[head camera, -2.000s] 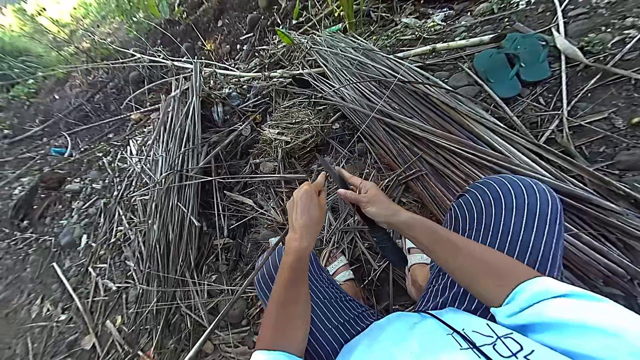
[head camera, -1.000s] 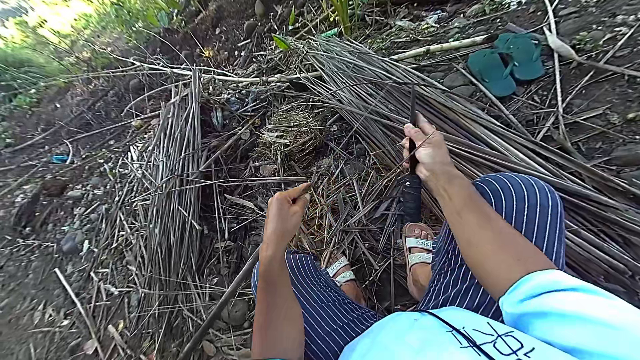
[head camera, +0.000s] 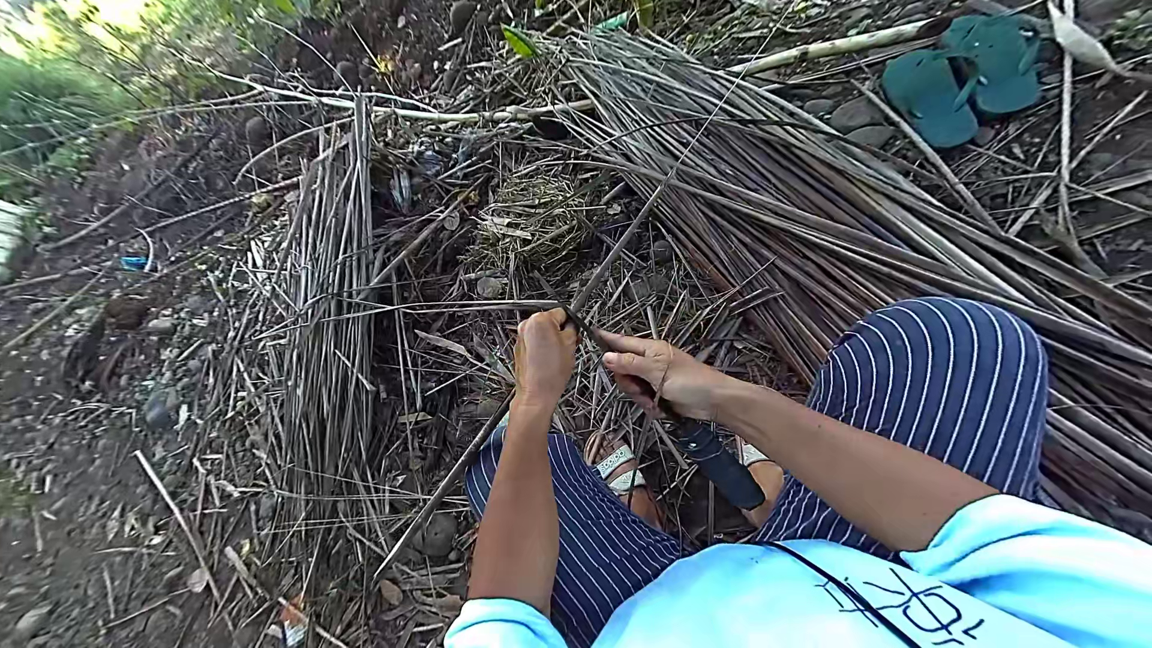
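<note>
My left hand (head camera: 545, 353) is closed around a long thin stalk (head camera: 621, 243), which runs from the lower left up to the upper right. Close to its right, my right hand (head camera: 661, 373) grips a knife by its dark wrapped handle (head camera: 718, 461). The dark blade (head camera: 589, 331) reaches toward the stalk at my left fist; whether it touches cannot be told. To the left lies a bundle of thin dry sticks (head camera: 328, 333). A larger pile of long brown stalks (head camera: 810, 207) spreads to the right.
Green flip-flops (head camera: 931, 97) lie at the upper right near stones. A pale branch (head camera: 837, 47) crosses behind the pile. A heap of dry shavings (head camera: 535, 220) sits beyond my hands. My sandalled feet (head camera: 621, 468) are below them, among loose scraps and stones.
My right hand, apart from the left one second ago, has come down and left with the knife beside my left hand. A long stalk now extends upward past my left fist.
</note>
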